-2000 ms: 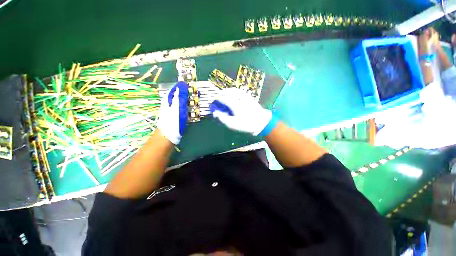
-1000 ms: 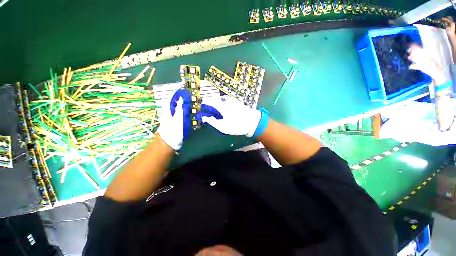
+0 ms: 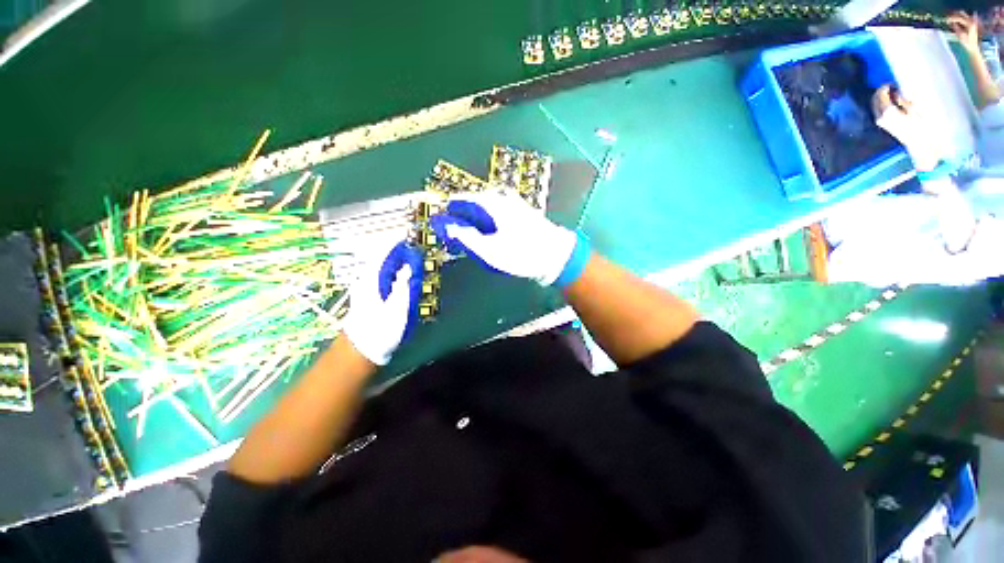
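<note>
A narrow board strip (image 3: 429, 288) with yellow edges and dark and silver parts stands lengthwise between my gloved hands, over the right part of the grooved metal plate (image 3: 358, 225). My left hand (image 3: 385, 302), in a white glove with blue fingers, grips its left side. My right hand (image 3: 501, 233), with a light blue wristband, has its fingertips on the strip's upper right side. Behind my right hand lie a PCB panel (image 3: 520, 170) and another strip (image 3: 455, 177), both partly covered by the glove.
A loose pile of yellow, green and pale break-off rails (image 3: 209, 286) is at left. A black stack (image 3: 24, 297) with boards is at far left. Single boards (image 3: 589, 36) line the conveyor belt (image 3: 330, 66). A blue bin (image 3: 784, 132) and another person's hand (image 3: 897, 110) are at right.
The strip has come nearer my body. My right hand has moved up along it and my left hand sits lower. The view has shifted; the other person's hand is still at the bin.
</note>
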